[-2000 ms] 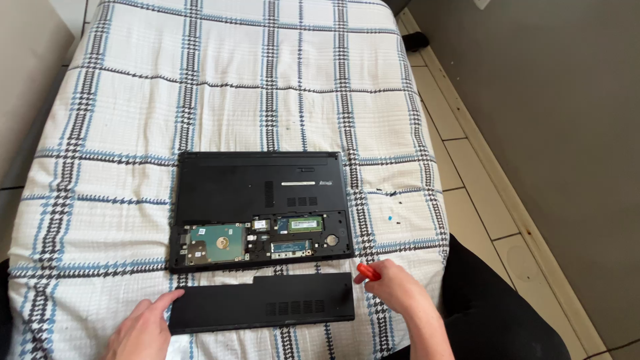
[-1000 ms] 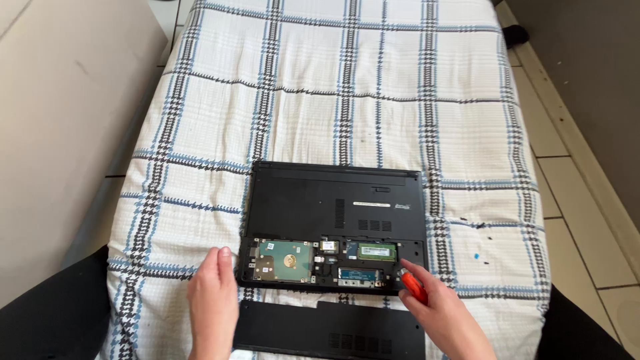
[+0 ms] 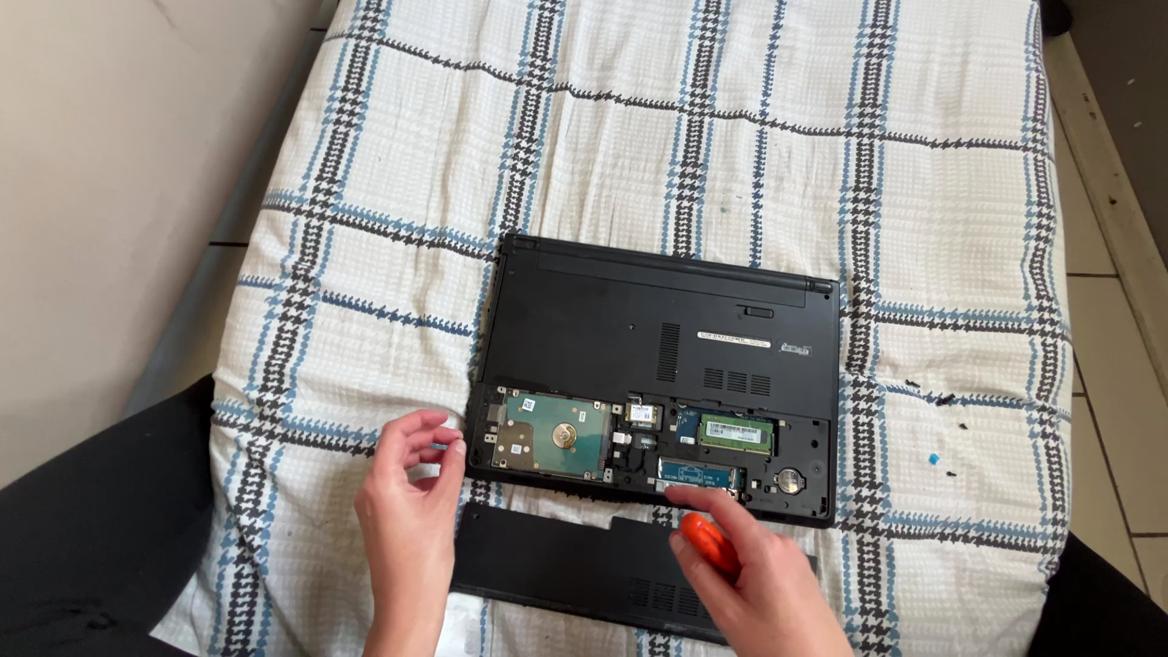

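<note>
A black laptop (image 3: 584, 301) lies upside down with its lower bay uncovered. In the bay sit a hard drive (image 3: 552, 436), a green memory module (image 3: 735, 433), a wireless card (image 3: 643, 415) and a coin cell (image 3: 788, 481). Off the laptop's left corner, my left hand (image 3: 412, 511) is raised with fingers curled apart, holding nothing visible. My right hand (image 3: 762, 570) grips an orange-handled tool (image 3: 710, 542), its index fingertip by the lower memory slot (image 3: 698, 476); the tool's shaft is hidden. The detached black bottom cover (image 3: 538, 557) lies just below the laptop, partly behind the right hand.
A checked cloth (image 3: 602, 164) with wrinkles covers the surface under everything. Small dark screws (image 3: 945, 400) and a tiny blue piece (image 3: 933, 459) lie right of the laptop. My legs in dark clothing (image 3: 100, 520) flank the cloth. Walls (image 3: 119, 146) stand on both sides.
The right hand, with the orange-handled tool, has gone from beside the cover's right end to the laptop's lower edge. The left hand has left the cover's left end. The view has shifted.
</note>
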